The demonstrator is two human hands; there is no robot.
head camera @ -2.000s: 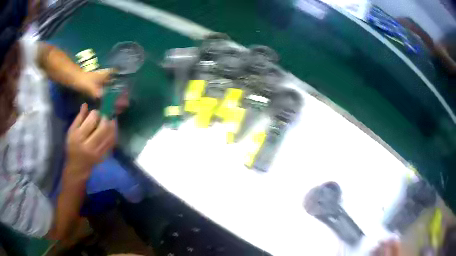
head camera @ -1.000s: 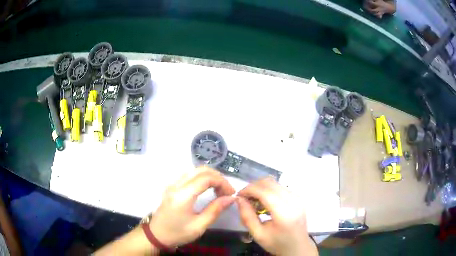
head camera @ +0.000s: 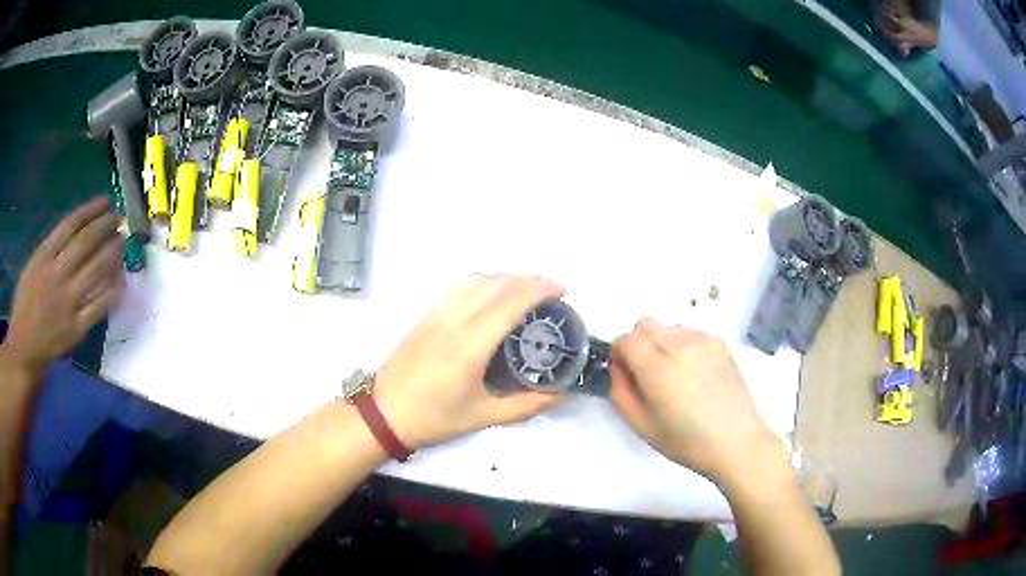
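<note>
A dark grey fan body (head camera: 545, 347) lies over the white sheet in front of me, its round spoked head to the left. My left hand (head camera: 467, 354) wraps around the fan head, thumb and fingers on either side. My right hand (head camera: 686, 394) is on the handle just right of the head, fingertips closed over the circuit board area. The rest of the handle is hidden under my right hand. Whether a battery cell or wires are in my right fingers cannot be seen.
Fan units with yellow cells (head camera: 245, 208) fan out at upper left. Another person's hand (head camera: 73, 276) is at the left edge. Two grey housings (head camera: 791, 304) lie right on the sheet. Yellow cells (head camera: 897, 326) lie on cardboard (head camera: 849, 433), beside heaped housings (head camera: 979, 366).
My left hand has moved from the pinch near the sheet's front edge onto the fan head. My right hand has moved up onto the handle. Another person's hand has appeared at left.
</note>
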